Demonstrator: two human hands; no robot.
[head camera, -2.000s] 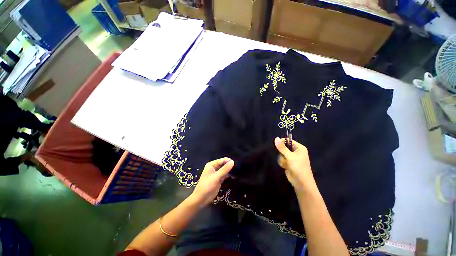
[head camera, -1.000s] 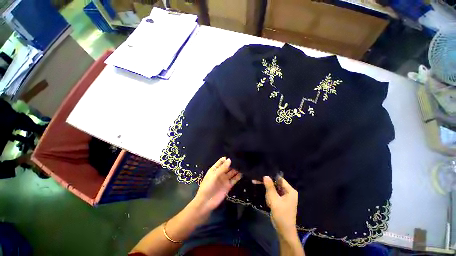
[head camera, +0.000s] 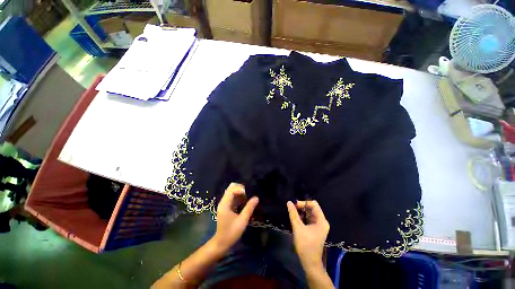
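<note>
A black blouse (head camera: 344, 163) lies spread over the table. Pale gold neckline embroidery (head camera: 299, 123) shows on its chest and a gold scalloped hem (head camera: 182, 183) along its lower edge. My left hand (head camera: 232, 217) is at the lower middle of the blouse, thumb and fingers bent at the cloth; whether it pinches the cloth is not clear. My right hand (head camera: 308, 226) is just to the right, fingers curled around small dark thread snips (head camera: 308, 208), which are mostly hidden. The hands are apart.
A clipboard with papers (head camera: 148, 65) lies at the far left of the white table (head camera: 90, 141). A red-orange bin (head camera: 73, 217) holding black cloth stands left. A blue crate (head camera: 389, 270) is under the near right edge. A tape roll (head camera: 483, 172) and a desk fan (head camera: 487, 40) are at right.
My right hand has come down from below the neckline to the lower middle, near my left hand. The view has shifted, showing more of the fan and the blue crate.
</note>
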